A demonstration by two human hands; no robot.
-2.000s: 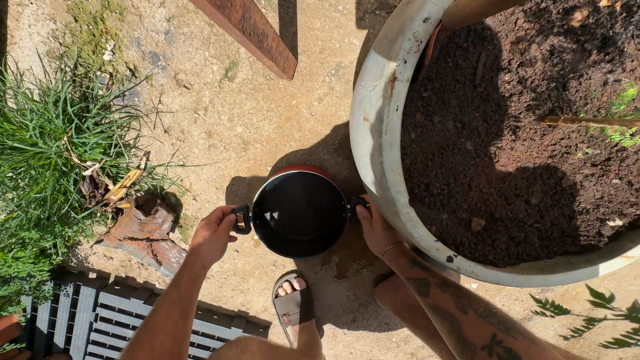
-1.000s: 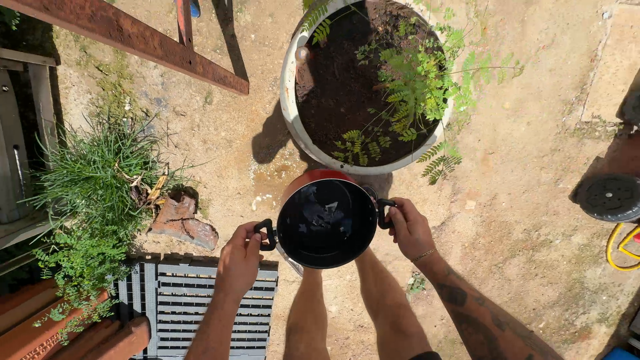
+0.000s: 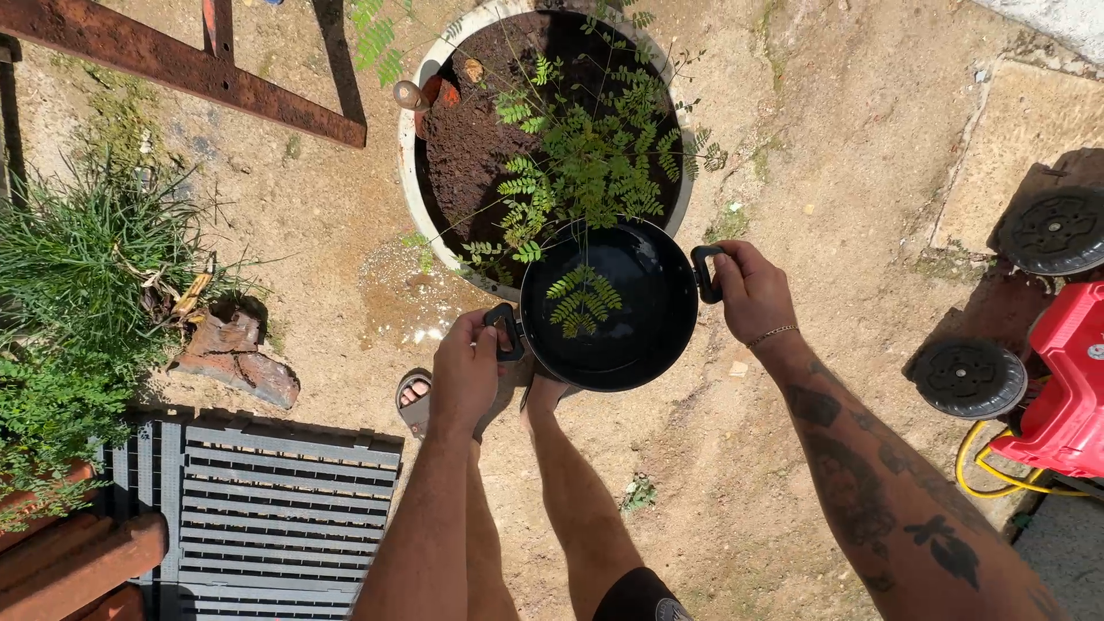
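Observation:
My left hand [image 3: 467, 366] grips one black side handle of a two-handled cooking pot [image 3: 642, 345] with a dark interior. On the pot's other side, the opposite handle is in my right hand [image 3: 756, 289]. The pot is held level or nearly so and overlaps the near rim of a large round planter [image 3: 412, 164]. A leafy plant [image 3: 595, 168] grows from the planter's dark soil [image 3: 466, 164], and one of its fronds [image 3: 584, 300] hangs over the pot. Reflections show inside the pot; how much liquid it holds, I cannot tell.
A wooden-handled tool [image 3: 410, 96] stands in the planter. A rusty metal beam [image 3: 259, 99] crosses the upper left. Grass [image 3: 86, 250], a broken tile piece [image 3: 250, 366] and a grey slatted plastic pallet [image 3: 285, 509] lie left. At right are black wheels [image 3: 970, 377], a red plastic object [image 3: 1074, 379] and a yellow hose [image 3: 970, 461].
The pot, still held by both hands, was beside the planter and now overlaps its near rim, under a plant frond. The view has shifted widely.

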